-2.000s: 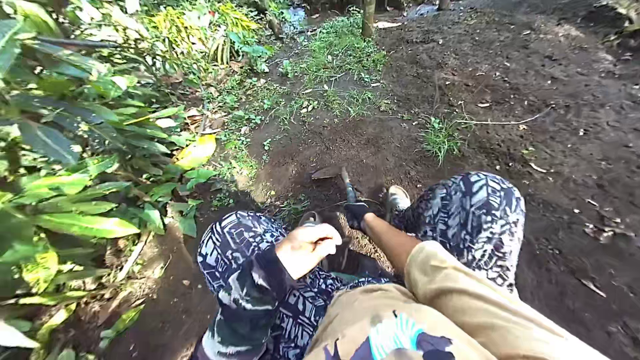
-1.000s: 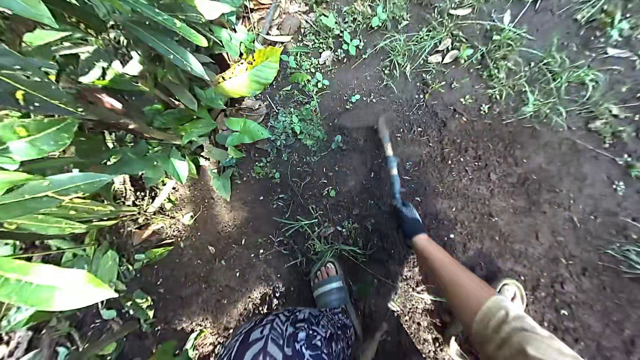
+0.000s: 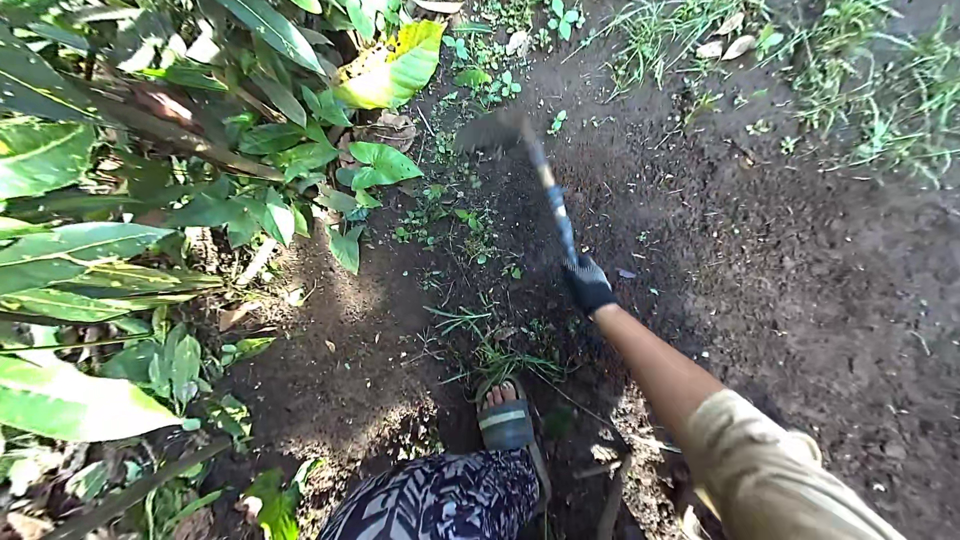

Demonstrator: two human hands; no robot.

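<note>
My right hand [image 3: 587, 285], in a dark knit glove, is closed around the handle of a short hand hoe [image 3: 556, 206] right of the middle. The handle is wrapped in blue and pale bands and slants up and left. Its dark, motion-blurred blade [image 3: 491, 131] is over the soil beside small green weeds [image 3: 480, 225]. Whether the blade touches the ground I cannot tell. My left hand is outside the view.
Broad-leaved plants [image 3: 67, 259] fill the left side, with a yellowing leaf [image 3: 394, 64] at the top. Grass [image 3: 862, 82] grows at the upper right. My sandalled foot [image 3: 504, 412] stands by a grass tuft [image 3: 502, 360]. Thin sticks [image 3: 613, 495] lie at the bottom.
My left hand, bare in the oldest frame, has left the view. My right arm reaches further forward with the hoe than it did then. The view has tilted down toward the ground.
</note>
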